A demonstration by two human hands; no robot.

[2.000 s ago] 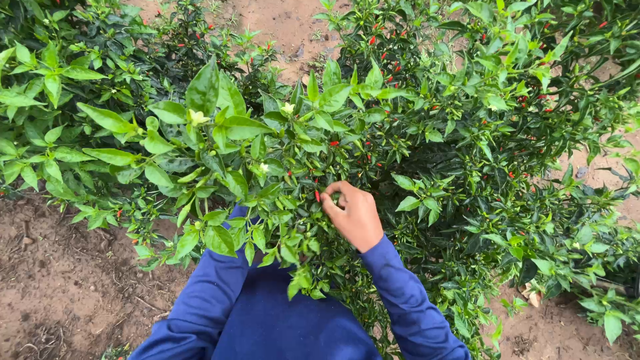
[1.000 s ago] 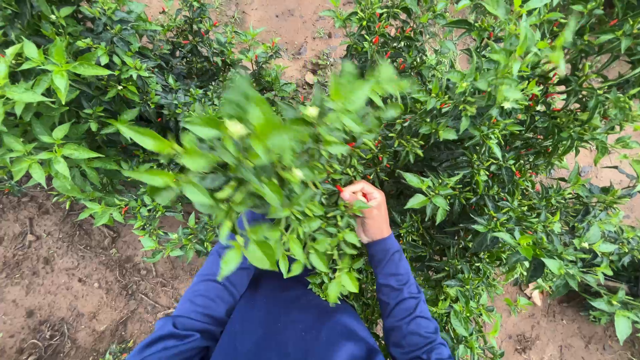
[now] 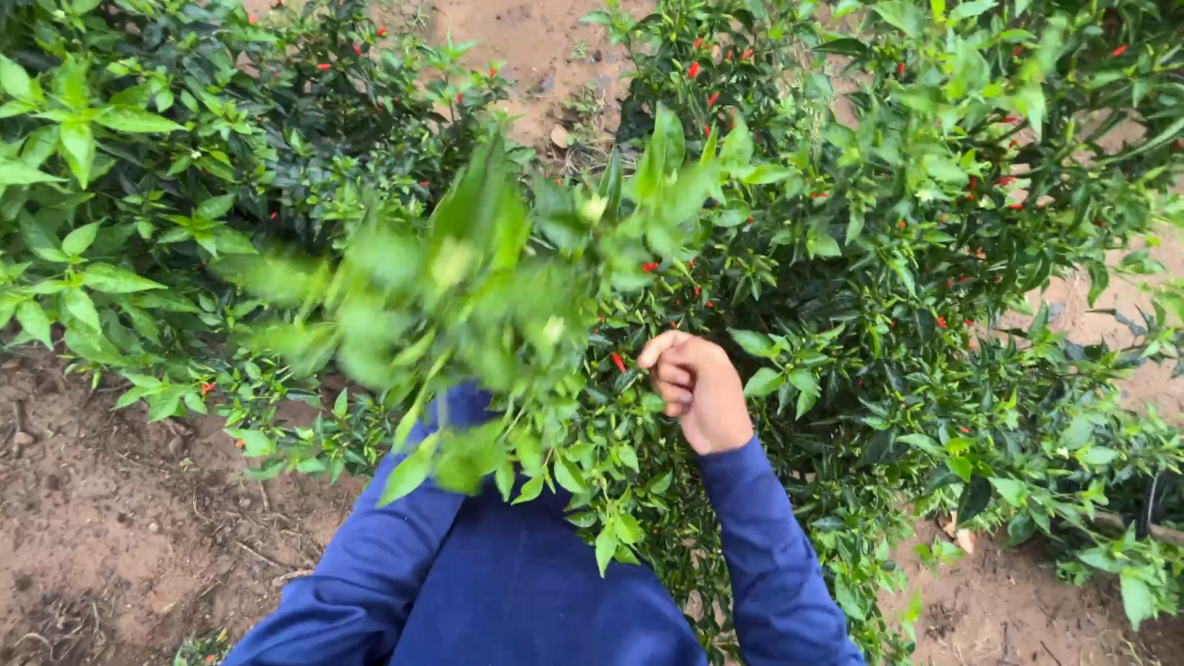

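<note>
My right hand is at the chili plant, its fingers curled and thumb and forefinger close together. Whether anything lies inside the curled fingers is hidden. Just left of the fingertips hangs a red chili pepper, with a gap between. A leafy chili branch with pale flowers, blurred by motion, spreads in front of my left forearm. My left hand is hidden beneath these leaves; only the blue sleeve shows. Another red chili sits higher among the leaves.
Dense chili plants with small red and green fruits fill the right side. More chili plants grow at upper left. Bare brown soil lies at lower left, and a soil strip shows at the top.
My right hand was at a red chili two seconds ago and is now a little farther right, beside the branch. The leafy branch has shifted and blurred.
</note>
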